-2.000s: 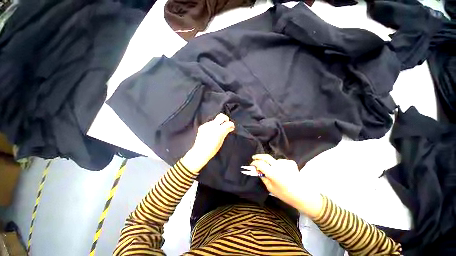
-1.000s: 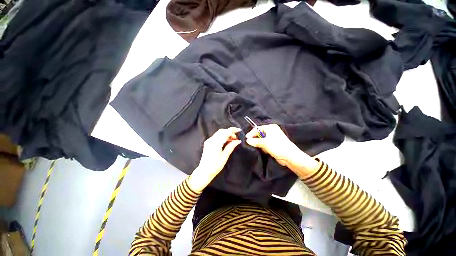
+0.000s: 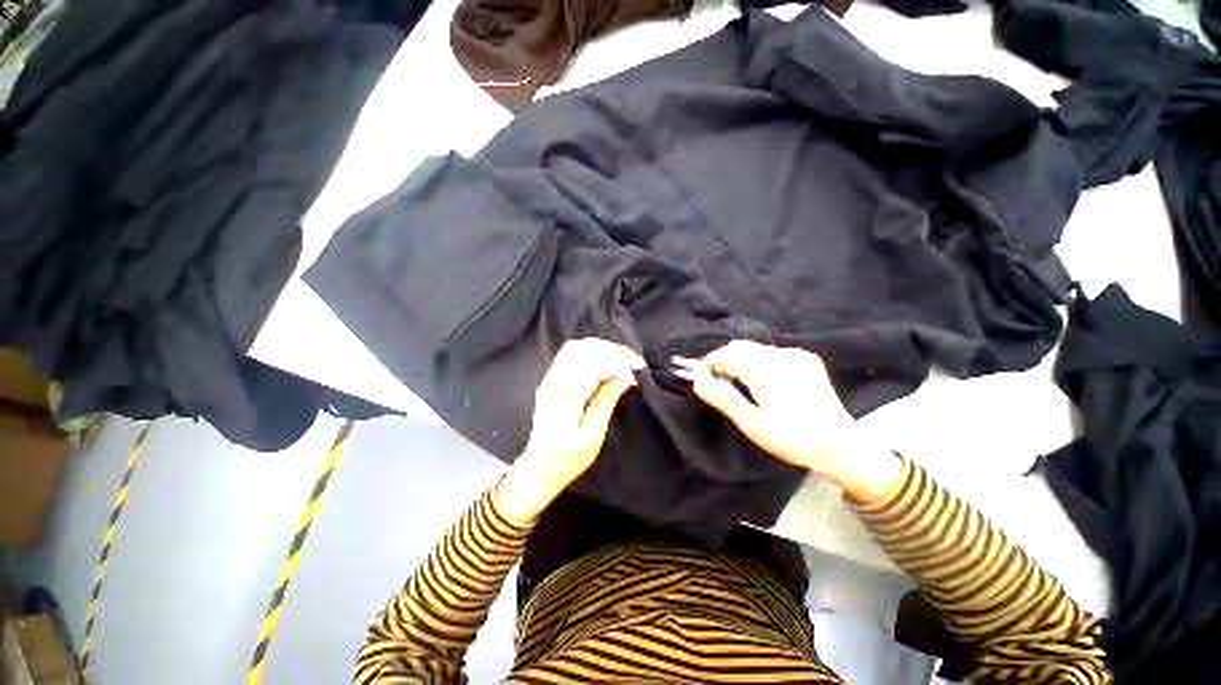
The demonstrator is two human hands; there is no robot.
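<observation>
A dark charcoal garment (image 3: 790, 187) lies spread and wrinkled in front of me, its near part hanging toward my body. My left hand (image 3: 579, 408) pinches a bit of the garment near its front edge with thumb and fingertips. My right hand (image 3: 770, 402) is just to the right, its fingers closed around small metal snips (image 3: 684, 365). Only a short pale piece of the snips shows at the fingertips, pointing left toward my left hand. Any thread between the fingers is too fine to see.
The white table (image 3: 1018, 428) shows around the garment. A dark cloth heap (image 3: 147, 201) lies at the left and another dark garment (image 3: 1138, 415) at the right. A brown garment (image 3: 536, 40) lies at the far side. Yellow-and-black tape (image 3: 301, 535) marks the floor at lower left.
My right hand has moved up and left from lower right to beside my left hand. The snips pointed up a second ago and now point left. My left hand has come down slightly.
</observation>
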